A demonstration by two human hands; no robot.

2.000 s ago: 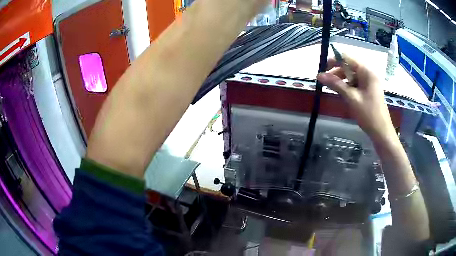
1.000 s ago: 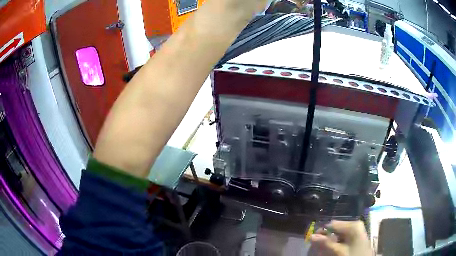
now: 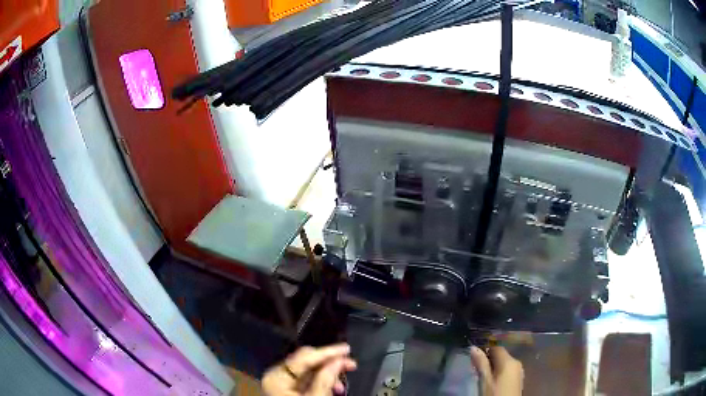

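Observation:
A long black strap (image 3: 503, 116) stands nearly upright in front of the edge-painting machine (image 3: 433, 108). Its lower part passes behind the clear cover (image 3: 371, 162) toward the gap between two dark round rollers (image 3: 435, 291). My right hand (image 3: 498, 373) is just below the rollers, with fingertips close together; a blurred brownish-yellow piece (image 3: 515, 338) shows beside it. Whether it grips anything is unclear. My left hand (image 3: 310, 371) is low, left of the rollers, with fingers curled and thumb near them; I cannot tell if it holds anything.
A thick bundle of black straps (image 3: 310, 58) juts left past the white machine top (image 3: 565, 58). A grey-green stool (image 3: 248, 230) stands left of the machine. A red-brown door (image 3: 155, 147) and magenta-lit curtain (image 3: 62, 209) are farther left. A clear bottle (image 3: 620, 54) stands at upper right.
My left arm has come down from the top of the view, and the left hand now shows low down. The right hand moved from the strap to below the rollers. The view has tilted down.

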